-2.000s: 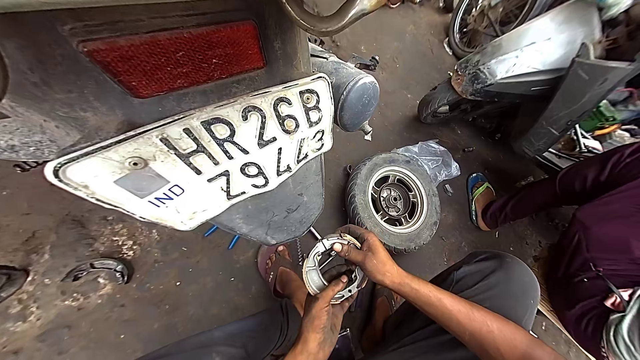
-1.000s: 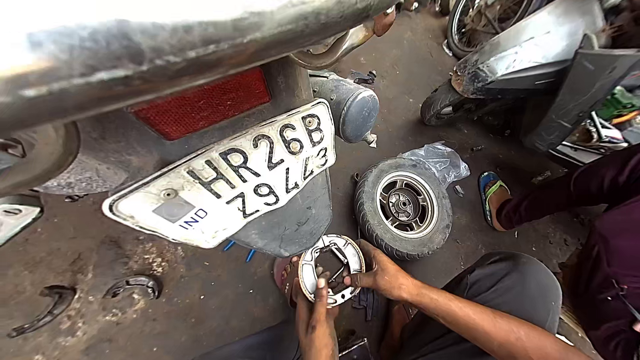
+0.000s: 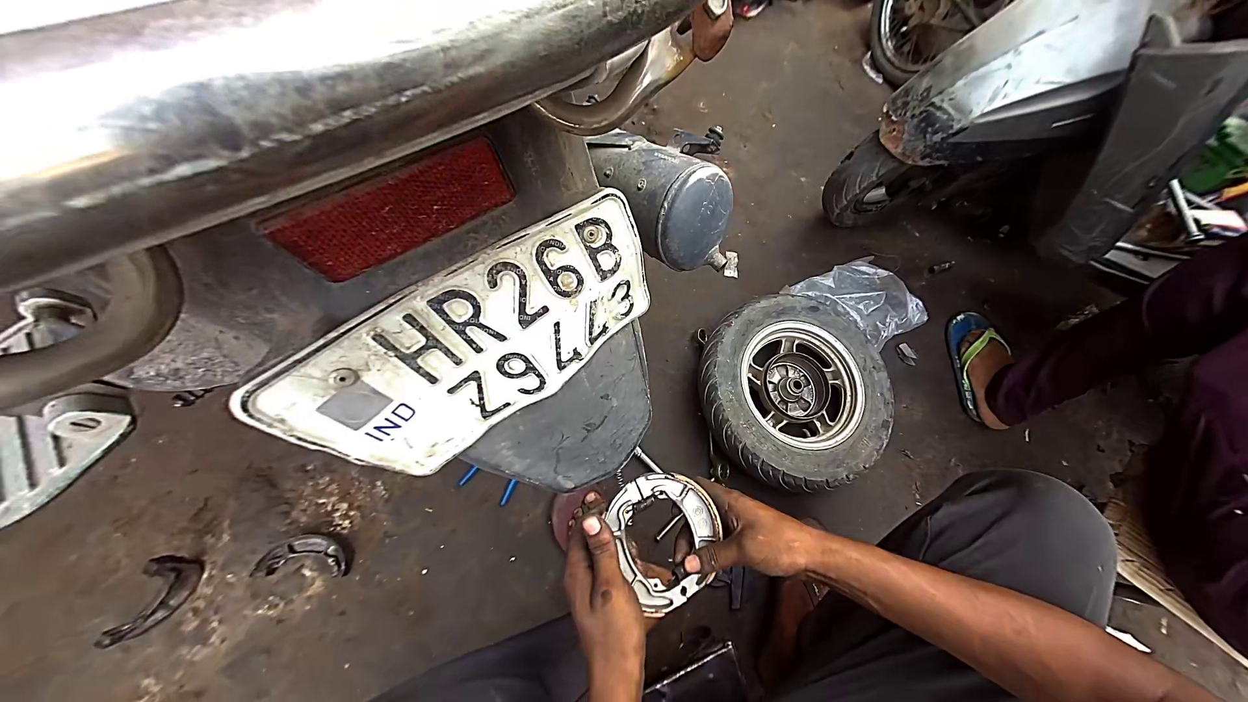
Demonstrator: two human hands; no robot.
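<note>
A pair of silvery drum brake shoes [image 3: 699, 515], set together as a ring, is held between both hands below the scooter's rear mudguard [image 3: 585, 419]. My left hand [image 3: 606, 585] grips the ring's left side, its thumb and fingers on the rim. My right hand [image 3: 765, 534] grips the right side, with the thumb at the lower inner edge. A spring and a thin metal rod show near the ring. Beyond my right hand, a scooter wheel with tyre [image 3: 858, 429] lies flat on the ground. Two dark, worn brake shoes [image 3: 304, 554] lie apart at the left.
The scooter's rear, with a number plate [image 3: 439, 429], red reflector [image 3: 390, 210] and silencer [image 3: 694, 210], hangs over the hands. A clear plastic bag [image 3: 877, 297] touches the wheel. Another person's sandalled foot [image 3: 980, 370] is at the right, near a second scooter [image 3: 1014, 97].
Both hands have turned the brake shoe ring, and my left hand has moved from its lower edge up to its left side. The view has shifted, bringing the scooter's metal rail into sight.
</note>
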